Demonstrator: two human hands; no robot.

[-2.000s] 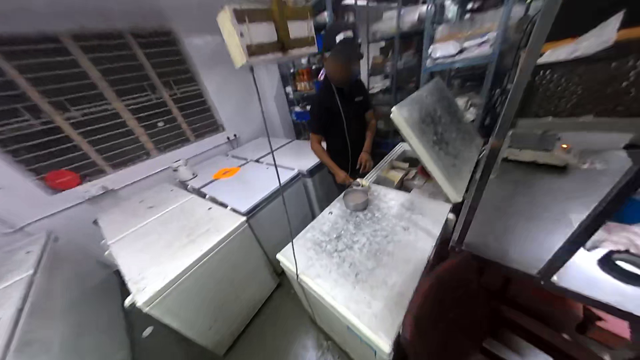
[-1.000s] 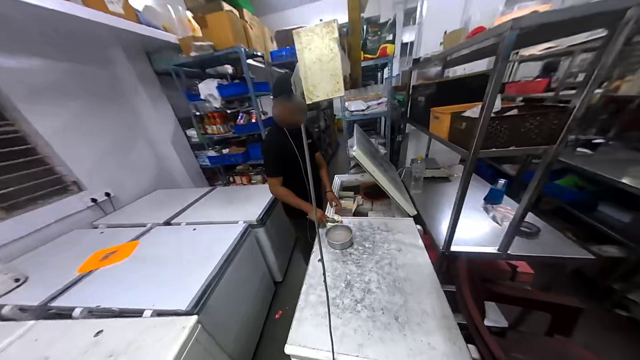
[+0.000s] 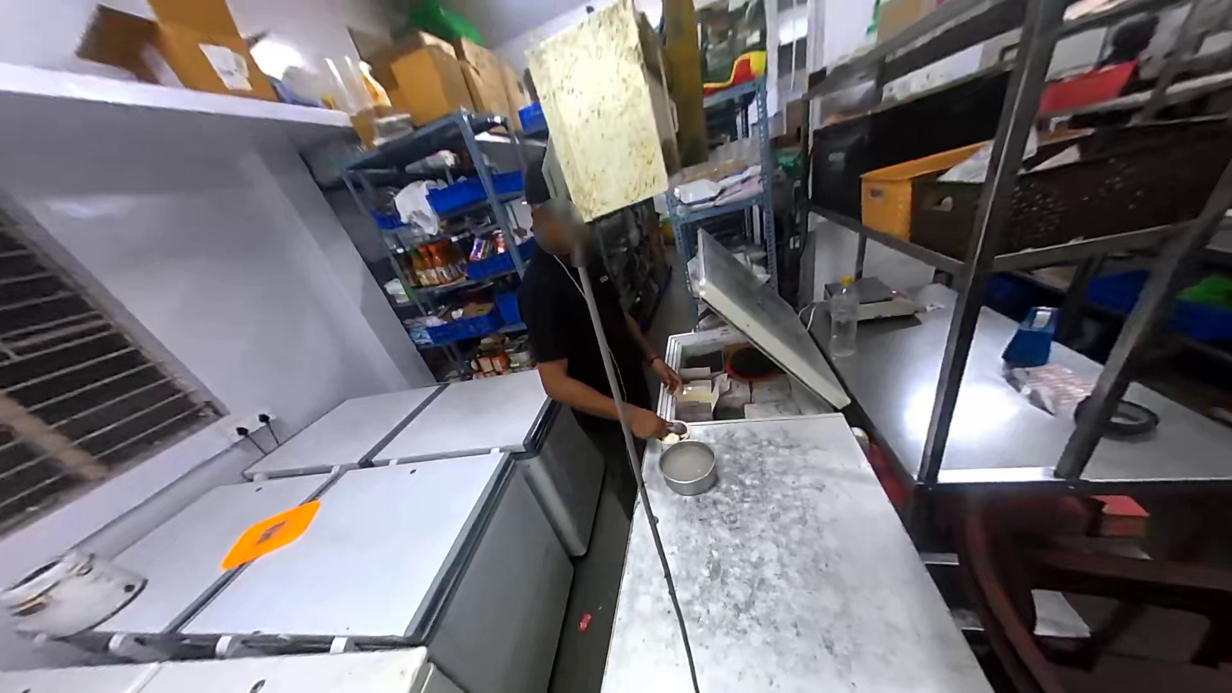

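Observation:
Neither of my hands shows in the head view. A round metal pan (image 3: 687, 468) stands on the frosty white lid of a chest freezer (image 3: 799, 568). Beyond it, a person (image 3: 587, 327) in a black shirt and cap leans over the opened part of the freezer. One hand of that person holds a small round thing, perhaps a scoop, beside the pan; the other hand is at the freezer's rim. Small cartons (image 3: 701, 397) lie inside the freezer, under a raised lid (image 3: 765, 322).
Closed chest freezers (image 3: 356, 549) stand at the left, one bearing an orange plastic sheet (image 3: 270, 535). A box (image 3: 602, 111) and a cable (image 3: 630, 433) hang in front. Metal racks and a steel table (image 3: 914, 385) with a bottle (image 3: 844, 320) stand at the right.
The view has swung, bringing the shelves and the steel table further into sight. The other person's hands stay around the pan and the opened freezer.

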